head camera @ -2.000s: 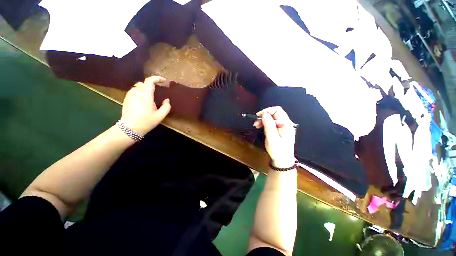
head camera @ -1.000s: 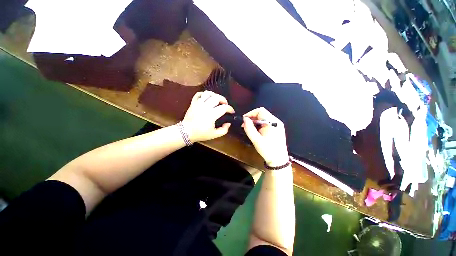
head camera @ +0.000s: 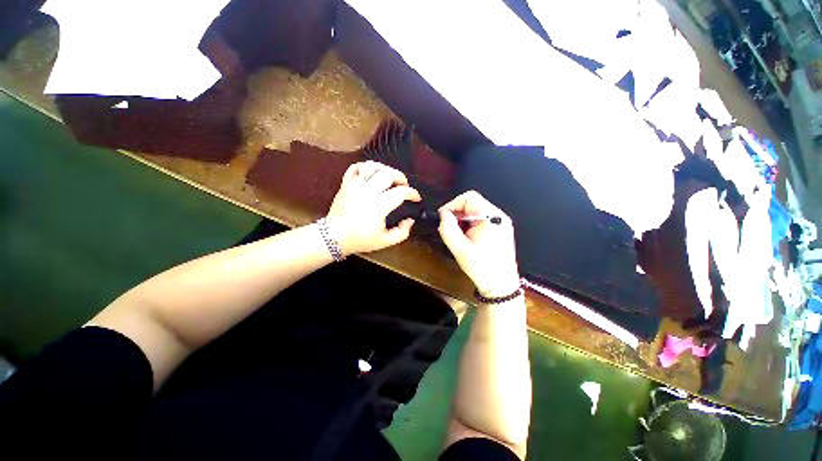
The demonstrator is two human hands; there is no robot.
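My right hand (head camera: 480, 241), with a dark beaded bracelet, holds a thin marking pen (head camera: 476, 219) near the table edge. The pen's tip end points left toward my left hand. My left hand (head camera: 369, 212), with a metal bracelet, pinches a dark cut ply (head camera: 406, 214) between thumb and fingers. The hands are close together. A small red-brown cut-piece stack (head camera: 293, 176) lies left of my left hand, partly hidden by it. A thick black bundle of cut pieces (head camera: 563, 230) lies right of my right hand, with a white strip (head camera: 581, 312) along its near edge.
Large dark blocks with glaring white paper (head camera: 514, 90) stand behind. Another white-topped block (head camera: 135, 49) is at upper left. Loose white offcuts (head camera: 712, 252) and a pink scrap (head camera: 682, 349) lie at right. The brown table (head camera: 311, 103) borders a green floor. A round wire object (head camera: 682, 437) is at lower right.
My left hand has moved right from the red-brown stack to the pen and now pinches a dark ply. My right hand has shifted slightly left. Little differs from one second ago.
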